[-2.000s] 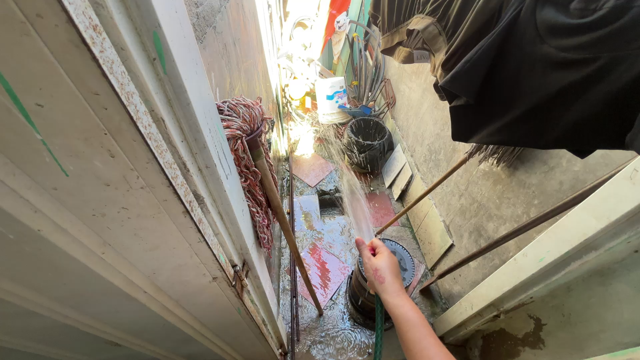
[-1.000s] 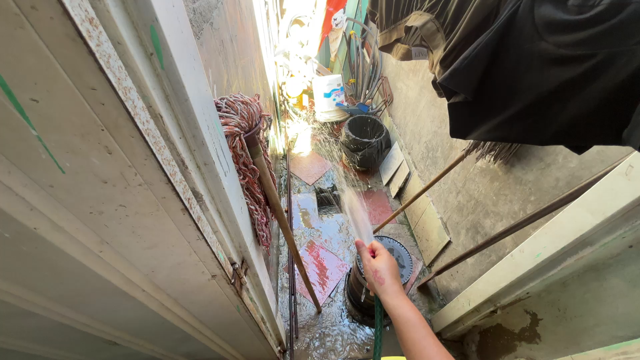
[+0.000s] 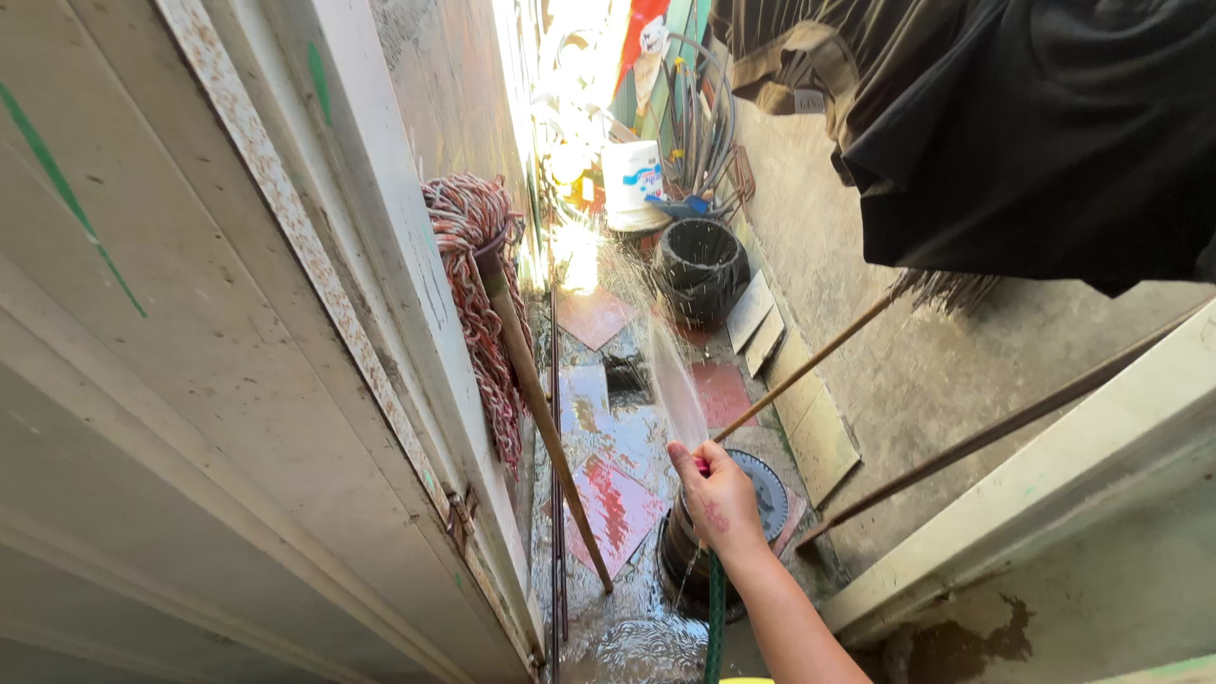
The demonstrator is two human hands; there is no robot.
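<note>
My right hand [image 3: 719, 494] is closed around the end of a green garden hose [image 3: 715, 617], low and right of the middle. A fan of water [image 3: 676, 375] sprays from it, away over the wet floor tiles [image 3: 613, 503]. Below and behind the hand stands a dark round container with a grey ridged top [image 3: 765, 494]. Farther off, near the spray, stands a black bucket [image 3: 703, 271], with a white plastic bucket [image 3: 632, 180] behind it. My left hand is not in view.
A string mop [image 3: 475, 247] leans at the left beside a metal door [image 3: 237, 380]. Dark clothes [image 3: 1026, 142] hang at the upper right. A broom [image 3: 817, 361] and a brown pole [image 3: 988, 437] slant across the right side. Loose tile pieces [image 3: 750, 313] lean near the black bucket.
</note>
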